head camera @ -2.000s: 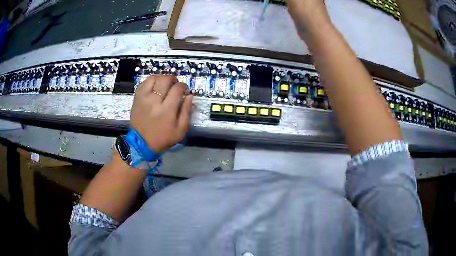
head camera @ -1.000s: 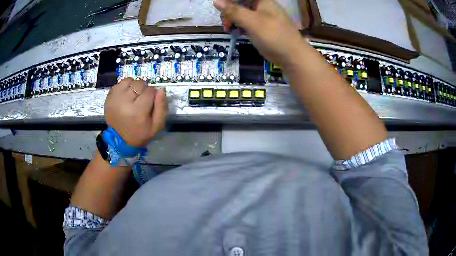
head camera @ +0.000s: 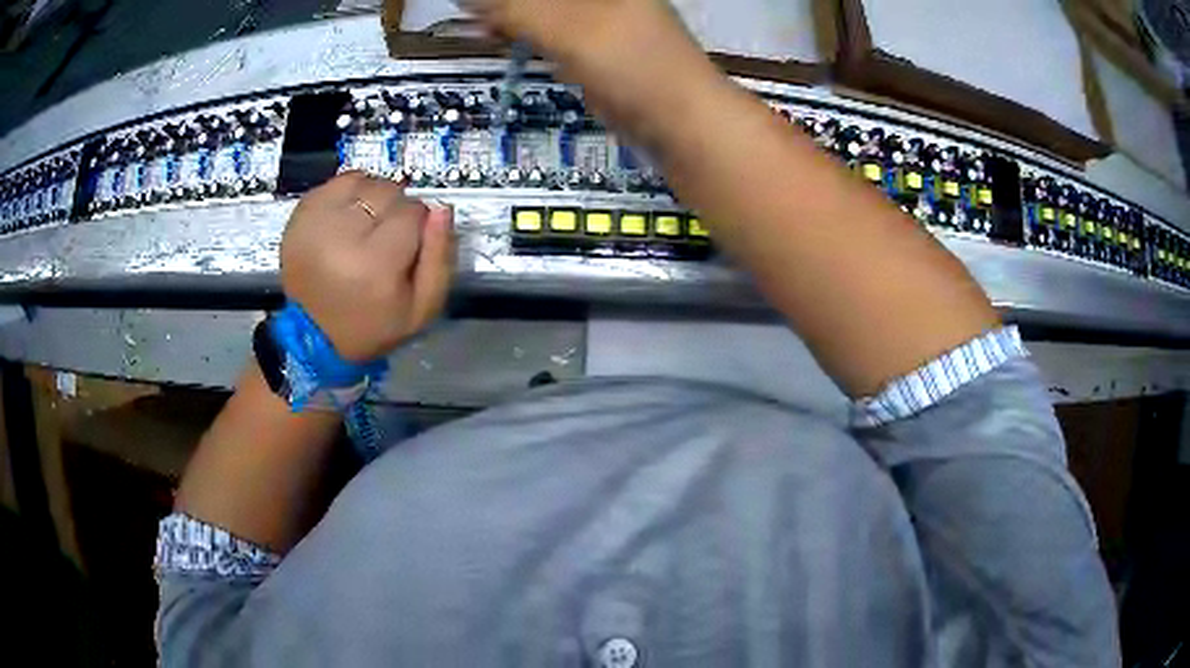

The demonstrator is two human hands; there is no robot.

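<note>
My left hand (head camera: pixel 368 261) is curled closed over the metal rail, at the front edge of a circuit board panel (head camera: pixel 472 150); nothing shows in it. My right hand (head camera: pixel 581 42) is above the same panel, partly cut off by the top edge, slightly blurred. It holds a glue bottle or dispenser whose pale thin tip (head camera: pixel 517 76) points down at the panel's back part. This panel shows no yellow squares. A row of transformers (head camera: pixel 613 225) with yellow tops lies on the rail in front; my right forearm covers its right end.
More board panels without yellow squares (head camera: pixel 183 159) run left in the conveyor rail (head camera: pixel 170 255); panels with yellow transformers (head camera: pixel 1090 226) run right. Black blocks (head camera: pixel 315 141) separate panels. Two cardboard trays with white insides stand behind, one at centre, one at right (head camera: pixel 979 107).
My right hand has come down from the tray area at the back and moved left over the panel with the tip. My left hand has drawn back from the board and curled closed on the rail.
</note>
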